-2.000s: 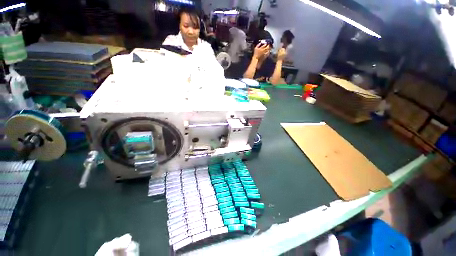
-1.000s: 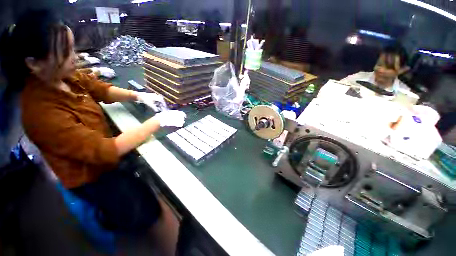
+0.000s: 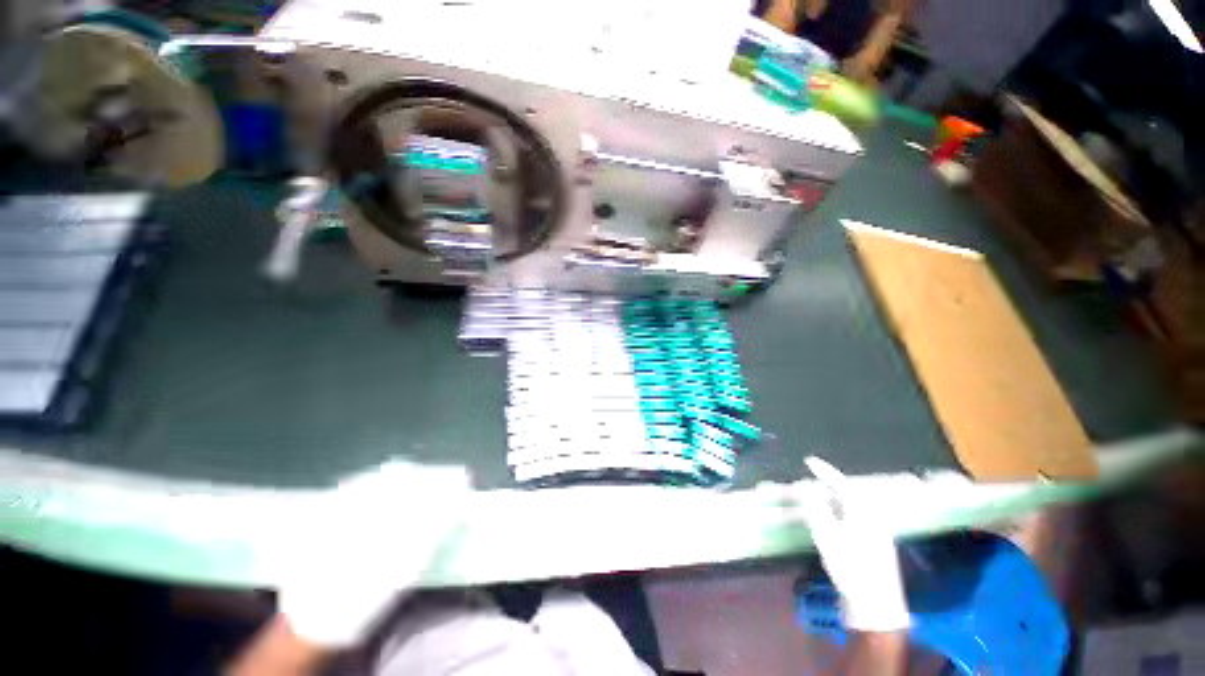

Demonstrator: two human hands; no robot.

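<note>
My left hand (image 3: pixel 377 548), in a white glove, is over the pale bench edge at lower left; the frame is blurred and its fingers are unclear. My right hand (image 3: pixel 859 548), also white-gloved, is at the bench edge at lower right, fingers pointing up, with no held thing visible. Rows of plain silver blocks (image 3: pixel 568 396) lie in front of the machine (image 3: pixel 555 211). Rows of green-banded blocks (image 3: pixel 681 370) touch them on the right. Neither hand touches the blocks. A block sits in the round head (image 3: pixel 449 172).
A tape reel (image 3: pixel 126 106) stands left of the machine, with a slab of untreated parts (image 3: pixel 66 291) below it. A cardboard sheet (image 3: pixel 978 343) lies at right. A blue stool (image 3: pixel 991 601) is at lower right. An orange-topped bottle (image 3: pixel 954 139) stands behind.
The view has swung back from the left and tilted down. The seated co-worker in brown is out of view. Both my gloved hands now show at the bench edge.
</note>
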